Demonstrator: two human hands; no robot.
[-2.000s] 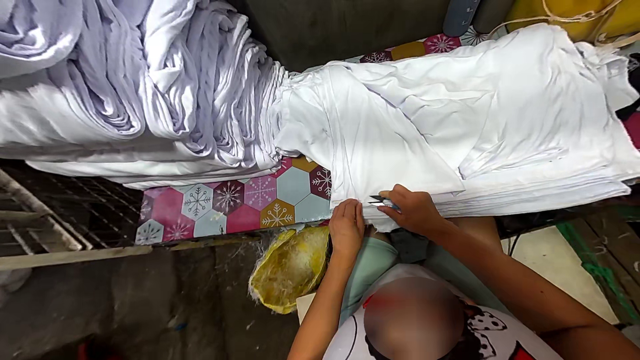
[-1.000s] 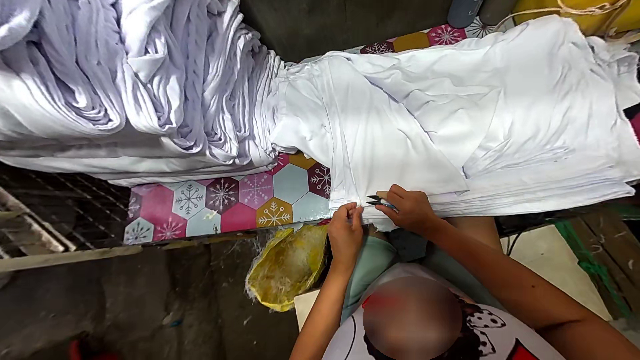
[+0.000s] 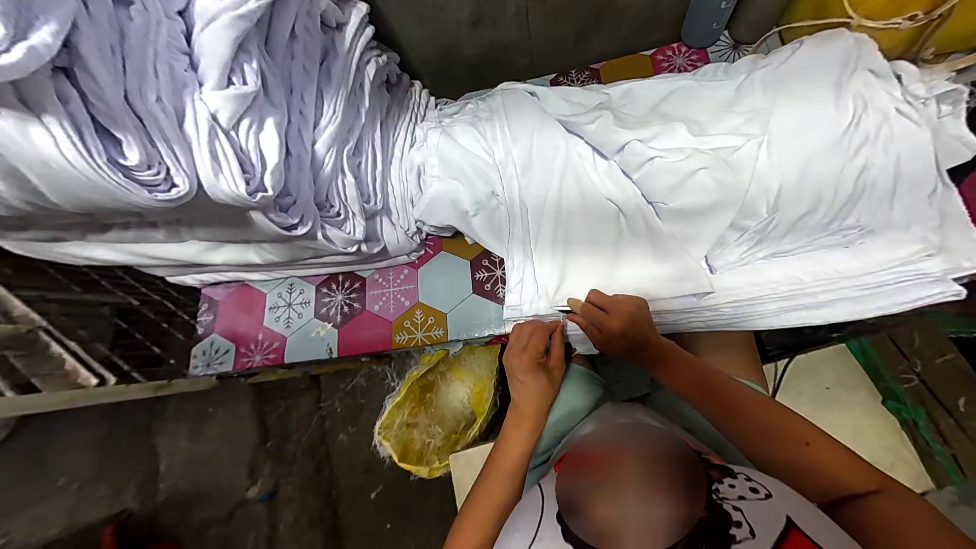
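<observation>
My left hand (image 3: 535, 358) pinches the near edge of the white fabric at the lower left corner of a layered stack of white cloth (image 3: 633, 213). Just right of it, my right hand (image 3: 614, 324) is closed around a small metal cutting tool (image 3: 566, 309), probably thread snips, mostly hidden in the fingers. Its pointed tip faces left over the fabric edge, close to my left fingers. The top cloth has a seam band along its left side and a folded, wrinkled middle.
A tall heap of folded white fabric (image 3: 229, 152) fills the left of the table, whose hexagon-patterned cover (image 3: 393, 293) shows between. Below the edge hangs a yellow bag (image 3: 438, 412) with loose threads. Dark bottles (image 3: 707, 23) and a yellow container (image 3: 823, 27) stand behind.
The tool's dark points, plainly open beside my left hand in the earlier frames, now show as a narrow tip. My left fingers have moved slightly down at the fabric edge.
</observation>
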